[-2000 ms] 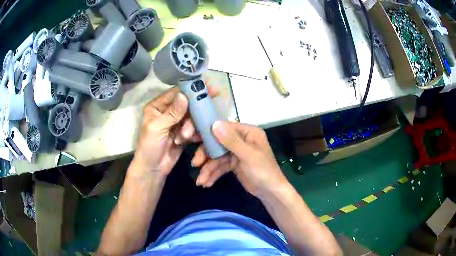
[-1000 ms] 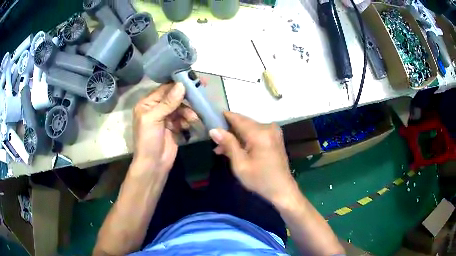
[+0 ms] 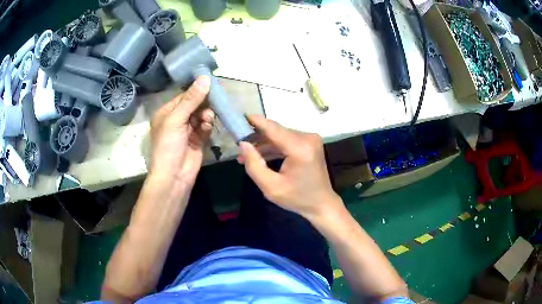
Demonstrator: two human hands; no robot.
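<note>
A grey fan unit (image 3: 223, 107) is held over the bench's front edge, its drum head up and to the left, its handle slanting down to the right. The handle's slots and the drum's open end are turned out of view. My left hand (image 3: 179, 132) grips the neck, thumb on top just below the drum. My right hand (image 3: 285, 163) holds the handle's lower end between thumb and fingers. A small dark thing (image 3: 216, 152) shows just below the handle near my left fingers; I cannot tell what it is.
Grey housings (image 3: 100, 66) are heaped at the left, white housings (image 3: 43, 102) beyond. A hand screwdriver (image 3: 316, 95), small screws (image 3: 350, 58) and a black electric screwdriver (image 3: 392, 50) lie on the bench (image 3: 350, 113). Circuit-board box (image 3: 475, 53) at right; box of blue parts (image 3: 410, 151) below.
The fan unit has turned about its handle, so the slots and grille no longer show, and it has moved slightly up and left. Both hands still hold it.
</note>
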